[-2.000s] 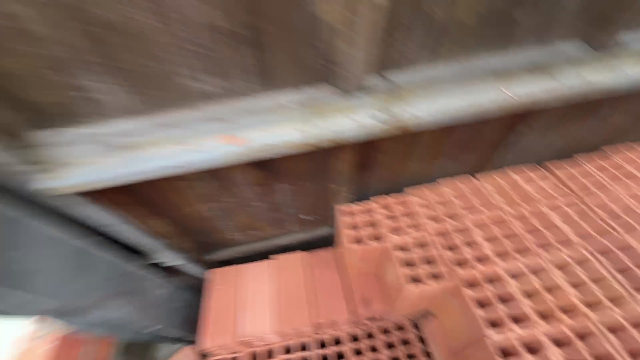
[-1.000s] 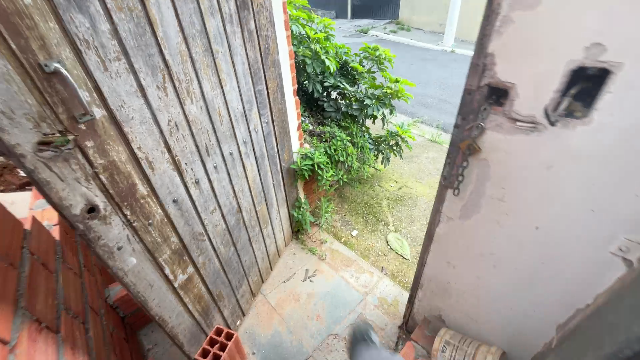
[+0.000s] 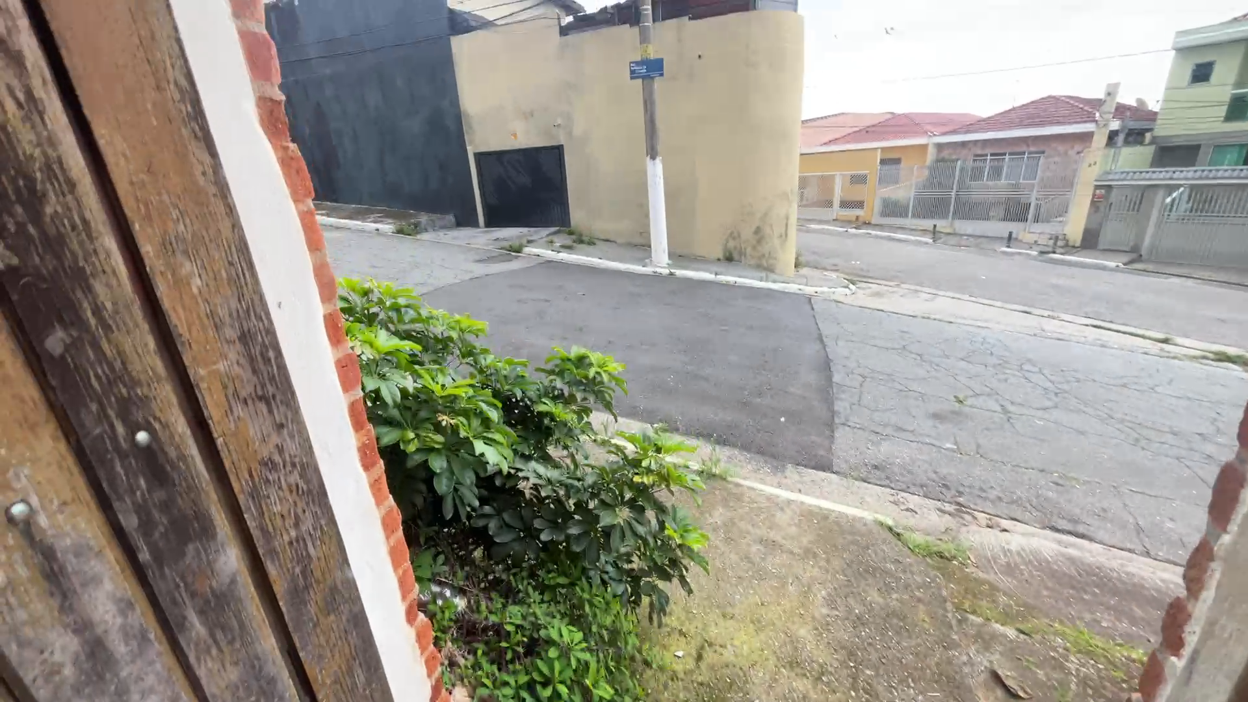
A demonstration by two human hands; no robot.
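Observation:
Neither of my hands shows in the head view, so what they hold or touch is hidden. A weathered wooden plank door (image 3: 185, 351) with round metal fasteners fills the left side. Beside it runs a white-plastered wall edge (image 3: 292, 331) faced with red bricks (image 3: 336, 336). Another brick edge (image 3: 1204, 556) stands at the lower right. Through the opening between them, a leafy green shrub (image 3: 507, 458) grows against the left wall.
Mossy pavement (image 3: 809, 585) lies outside, bordered by a kerb. Beyond is a cracked asphalt street (image 3: 1004, 400). Across it stand a pole (image 3: 654, 175) bearing a sign, a beige wall (image 3: 726, 146), a dark gate (image 3: 524, 187) and fenced houses (image 3: 1014, 166).
The view has swung up from the doorway floor to the street. The metal door, the chain and the hollow bricks seen a second ago are out of view.

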